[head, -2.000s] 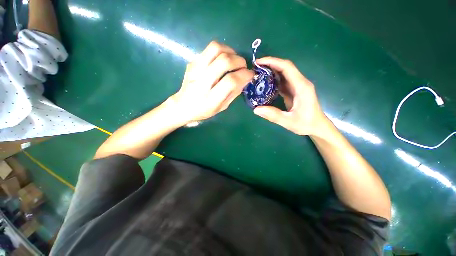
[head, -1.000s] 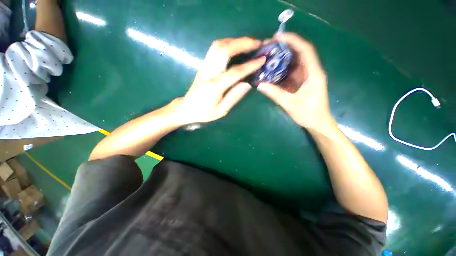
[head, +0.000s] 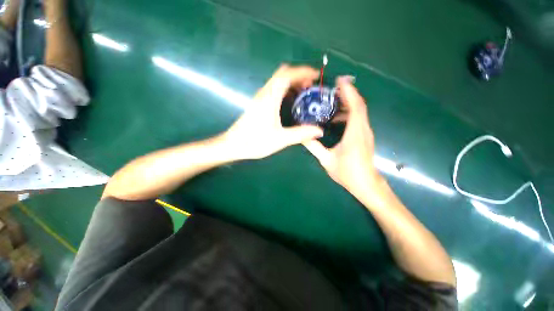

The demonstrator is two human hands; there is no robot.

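Note:
A round dark blue circuit board point(head: 313, 110) with white markings and a central ring is held between my two hands above the green bench. A thin red lead point(head: 322, 74) with a small white end stands up from its far edge. My left hand point(head: 270, 115) is round the board's left side, with the thumb at its near edge. My right hand point(head: 349, 133) is at its right side, slightly blurred, fingers at the far right edge. A small pale piece shows by my right fingertips. The board's underside is hidden.
Another unit point(head: 488, 61) with a white lead lies on the bench at the upper right. A loose white cable point(head: 483, 197) curves at the right. Another person's white dotted sleeve point(head: 45, 103) and arm are at the left. Cardboard boxes point(head: 23, 267) stand at the lower left.
The board has tilted and moved slightly down and left with my hands. The red lead now shows, and the white lead's disc no longer stands up clearly. A second unit has come into view.

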